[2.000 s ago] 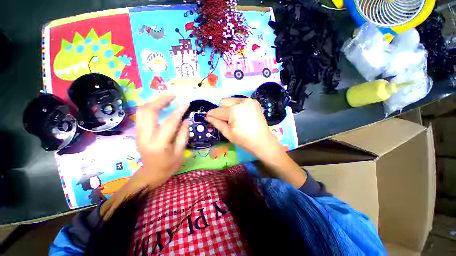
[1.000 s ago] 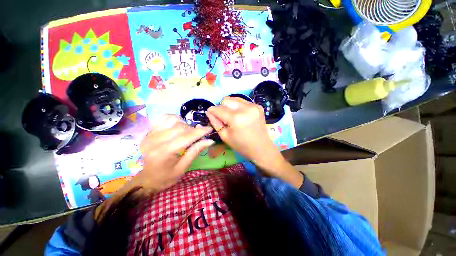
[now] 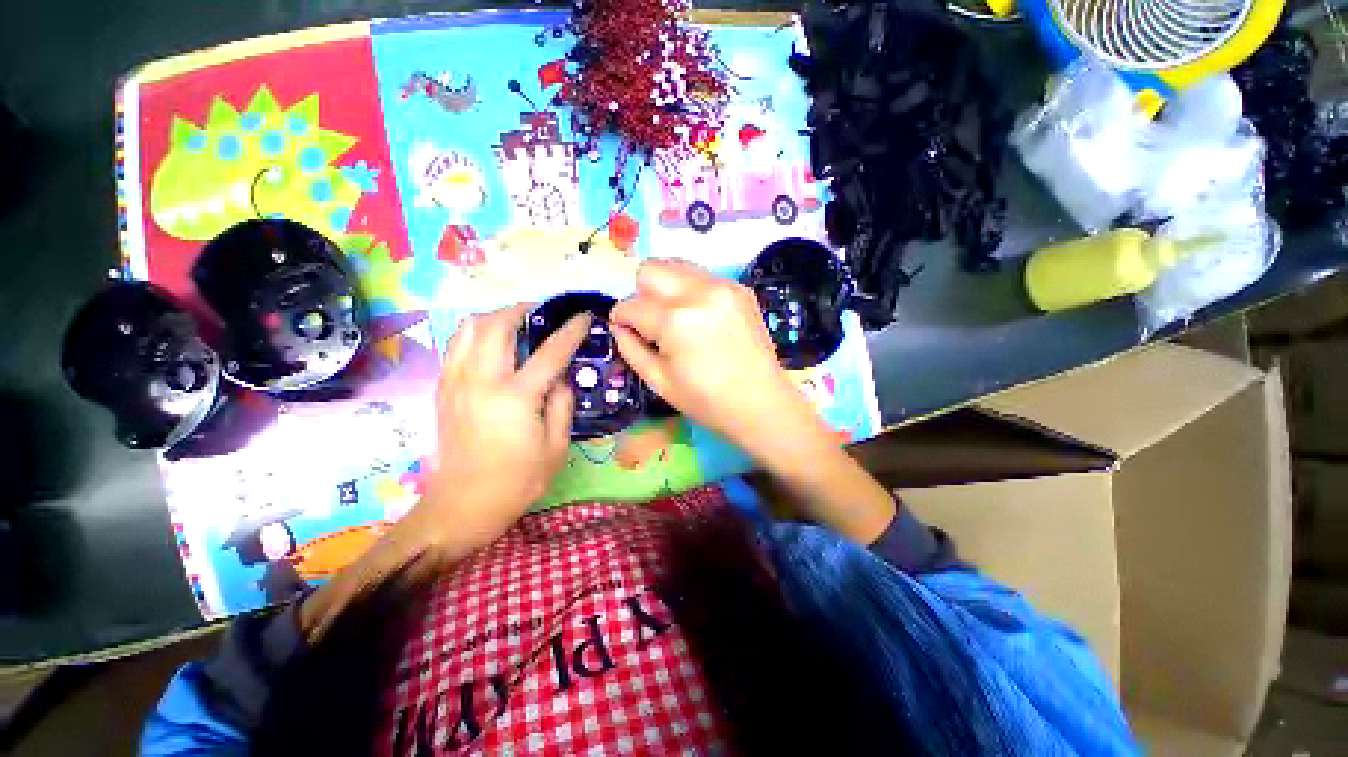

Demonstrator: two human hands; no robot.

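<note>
A glossy black housing (image 3: 599,392) with small coloured dots inside lies open side up on the printed picture board (image 3: 488,266), in front of me. My left hand (image 3: 500,422) holds it from the left, with fingers reaching over its upper part. My right hand (image 3: 695,337) is at its upper right edge, thumb and fingertips pinched together near its inside. Any small part between those fingertips is too small to tell. Another black housing (image 3: 798,303) lies just right of my right hand. Two more black housings (image 3: 284,308) (image 3: 141,362) stand at the left.
A red wired bunch (image 3: 643,74) lies at the board's top. A heap of small black parts (image 3: 902,133) is right of it. Further right are a yellow squeeze bottle (image 3: 1091,271), crumpled plastic bags (image 3: 1146,163) and a small fan (image 3: 1161,30). An open carton (image 3: 1035,555) is at the lower right.
My left hand has moved from below the housing to its left side, and the dots inside show again. My right hand has shifted slightly and stays pinched at the housing.
</note>
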